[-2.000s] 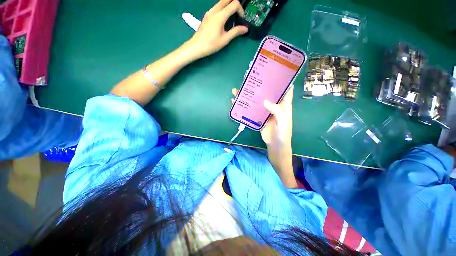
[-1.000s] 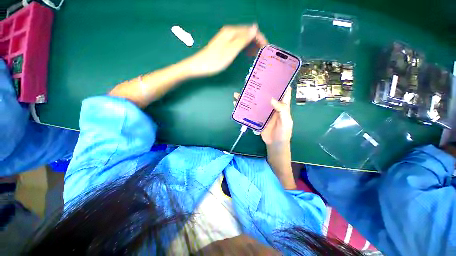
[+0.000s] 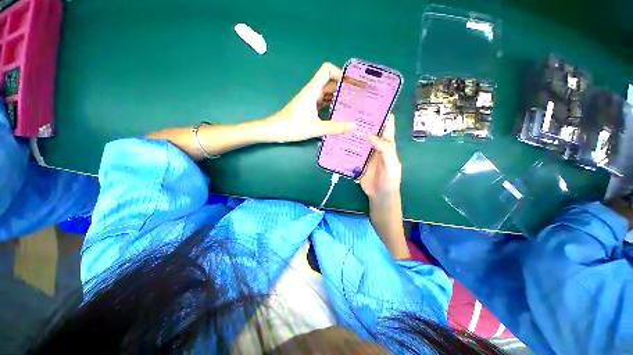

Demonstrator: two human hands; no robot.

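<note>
A smartphone (image 3: 362, 104) with a pink-white text page and an orange patch near its top is held tilted above the green mat. My right hand (image 3: 382, 163) holds its lower right side, thumb over the screen's edge. My left hand (image 3: 305, 114) is at its left side, thumb on the screen, the other fingers curled at the upper left edge and partly hidden. A thin white charging cable (image 3: 329, 191) runs from its bottom edge to my smock.
A white rounded strip (image 3: 250, 38) lies at upper left. Metal parts in clear plastic (image 3: 454, 109) lie right of the phone, with clear trays (image 3: 484, 194) nearer the edge. Darker parts packs (image 3: 561, 111) lie far right. A pink board tray (image 3: 38, 76) stands far left. Blue-sleeved people sit both sides.
My left hand has left the black unit holding the green board and come to the phone. That unit is out of view. The phone has shifted slightly left; its page looks different.
</note>
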